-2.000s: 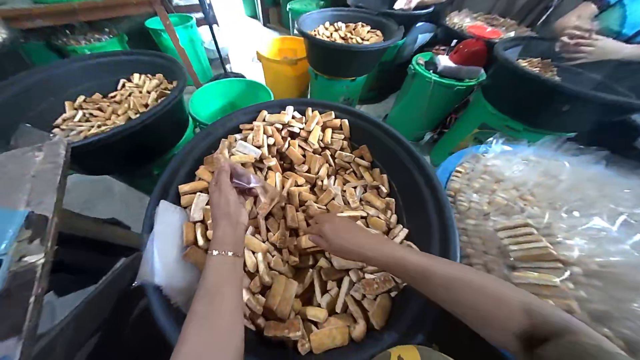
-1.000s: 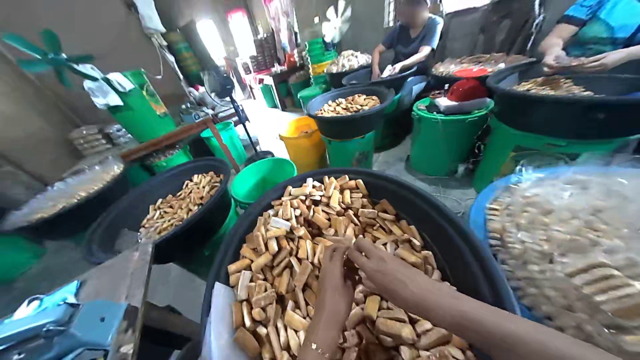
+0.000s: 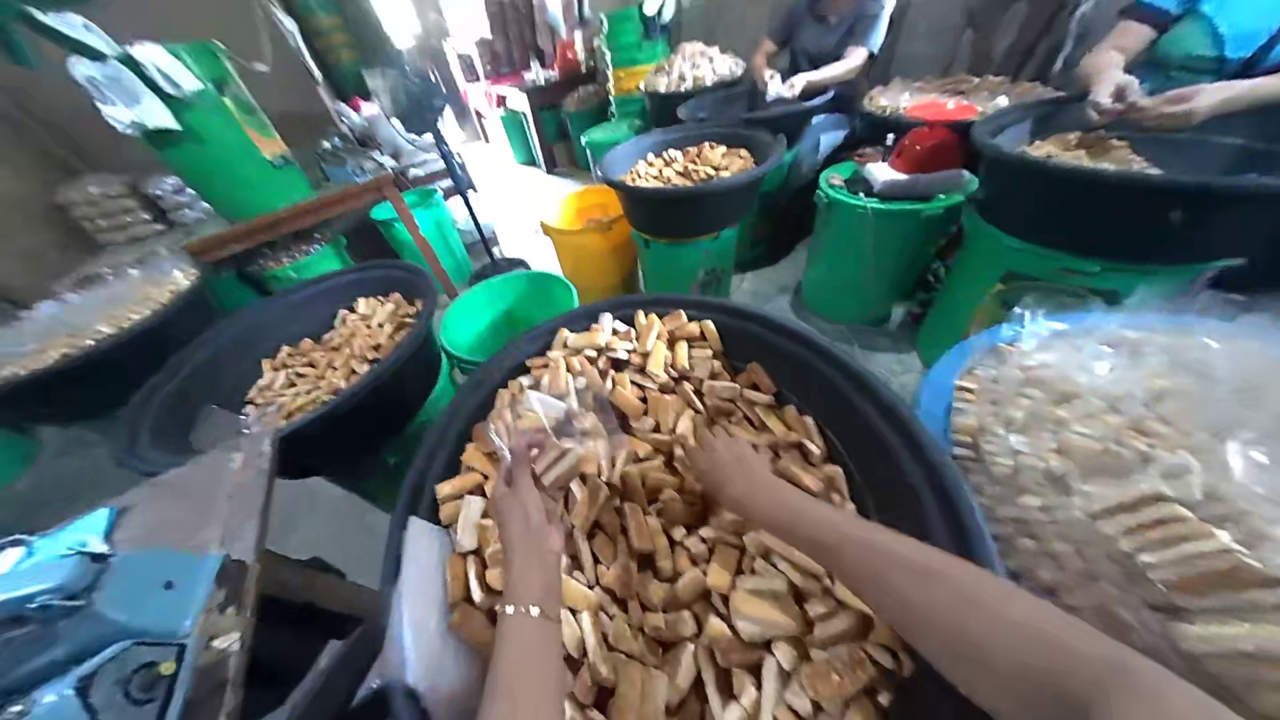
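A large black plastic tub [image 3: 880, 400] in front of me is heaped with brown, stick-shaped baked pieces [image 3: 640, 520]. My left hand [image 3: 528, 500], with a bracelet at the wrist, holds a clear plastic bag [image 3: 570, 430] over the left side of the heap; pieces show in or through the film. My right hand [image 3: 735, 470] reaches into the pieces right of the bag, its fingertips partly hidden among them. Whether it grips any piece cannot be seen. A white plastic sheet or bag [image 3: 425, 610] lies over the tub's left rim.
Filled clear bags [image 3: 1090, 460] are piled in a blue-rimmed tub [image 3: 935, 385] at right. Another black tub of pieces [image 3: 335, 355] stands left, near a green bucket [image 3: 505, 310] and a blue metal device [image 3: 130, 610]. Two people work at tubs behind.
My hands were together over the heap one second ago; now they are apart, the left with the bag at left and the right down in the pieces. The view has tilted.
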